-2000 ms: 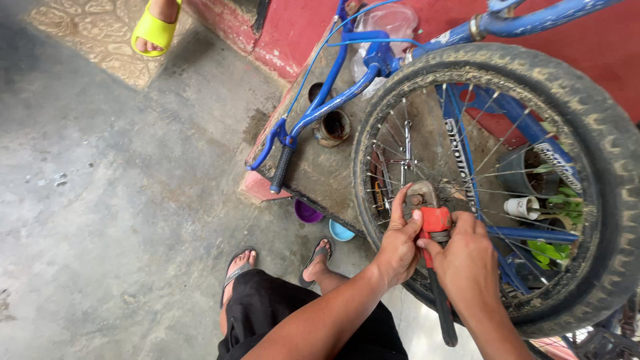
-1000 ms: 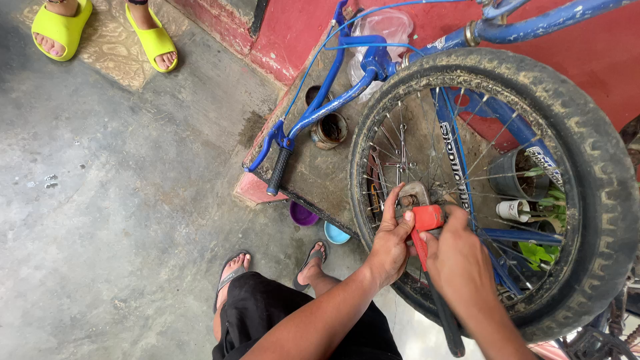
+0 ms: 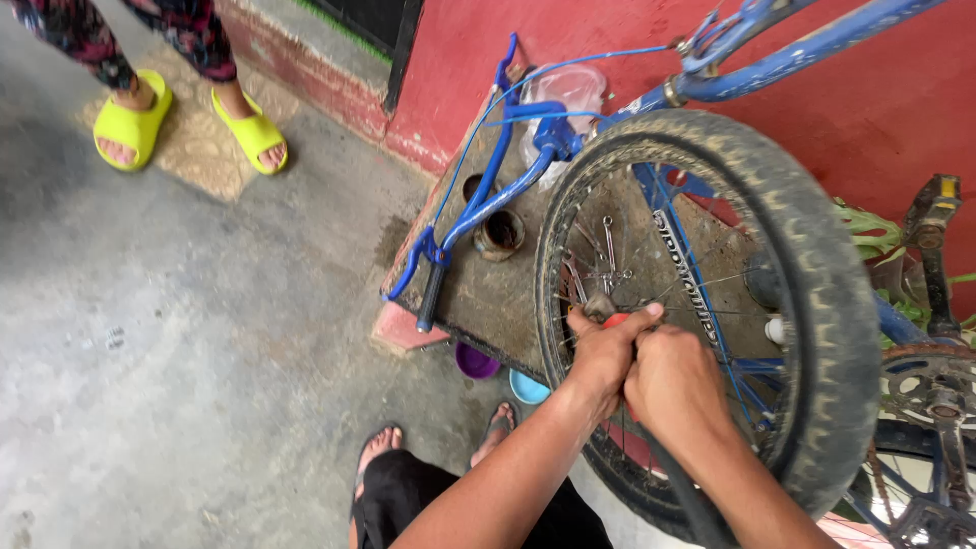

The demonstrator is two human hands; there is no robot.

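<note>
My left hand (image 3: 602,358) grips the head end of a red pipe wrench (image 3: 614,319), whose jaws sit at the hub of the bicycle wheel (image 3: 820,267). Just right of it, my right hand (image 3: 675,374) is closed on the wrench's handle, which runs down under my right forearm. The hub and the jaws are mostly hidden by my fingers. The wheel belongs to a blue bicycle frame (image 3: 801,53) with its handlebar (image 3: 499,200) to the left. Beyond the spokes, several combination wrenches (image 3: 609,248) lie on the concrete ledge.
A grimy jar (image 3: 499,235) stands on the ledge (image 3: 488,305) near a clear plastic bag (image 3: 572,88). Purple (image 3: 477,361) and light blue bowls (image 3: 528,387) sit below the ledge's edge. A person in yellow slides (image 3: 136,130) stands at upper left. Pedal and crank (image 3: 934,236) jut at right.
My right hand has moved in close against my left hand on the wrench. The other person, of whom one foot showed at first, now stands with both feet and lower legs in view.
</note>
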